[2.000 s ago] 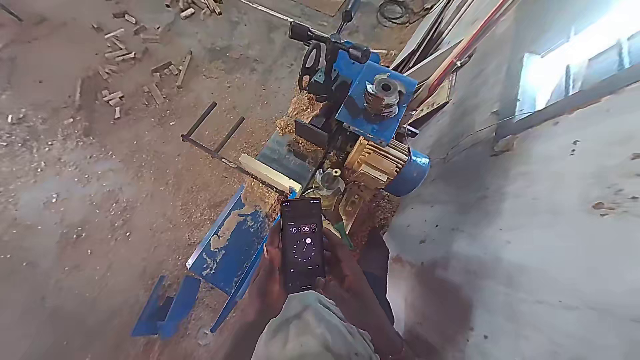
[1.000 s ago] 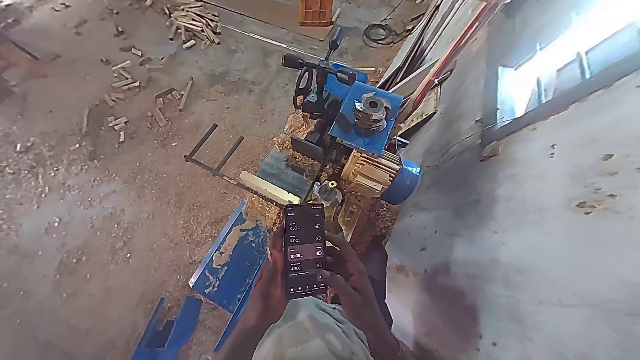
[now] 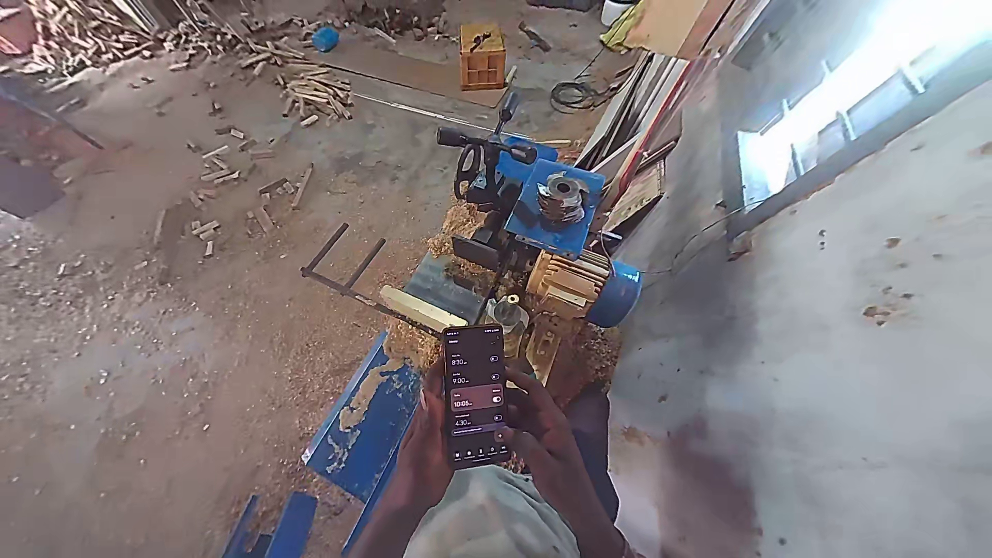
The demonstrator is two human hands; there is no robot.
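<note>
A dark smartphone (image 3: 475, 397) with a lit screen showing a list with toggles is held upright between both hands. My left hand (image 3: 428, 434) grips its left edge. My right hand (image 3: 542, 438) is on its right side, the thumb by the lower right of the screen. Just beyond the phone stands a blue woodworking machine with a cutter head (image 3: 561, 198) on its blue plate (image 3: 535, 232), a ribbed electric motor (image 3: 573, 285) with a blue end cover, and a second metal cutter head (image 3: 508, 311) close above the phone. A pale wood strip (image 3: 422, 308) lies at the machine's bed.
A blue metal chute (image 3: 364, 418) with sawdust is at the lower left, and a black metal bracket (image 3: 341, 287) juts left. Wood offcuts (image 3: 314, 94) lie across the floor. An orange crate (image 3: 482, 58) stands at the back. A wall (image 3: 852, 387) with a window rises at right.
The phone screen has gone from a clock dial to a list with toggles. Both hands still hold the phone. The view has tilted up, showing more floor and the crate.
</note>
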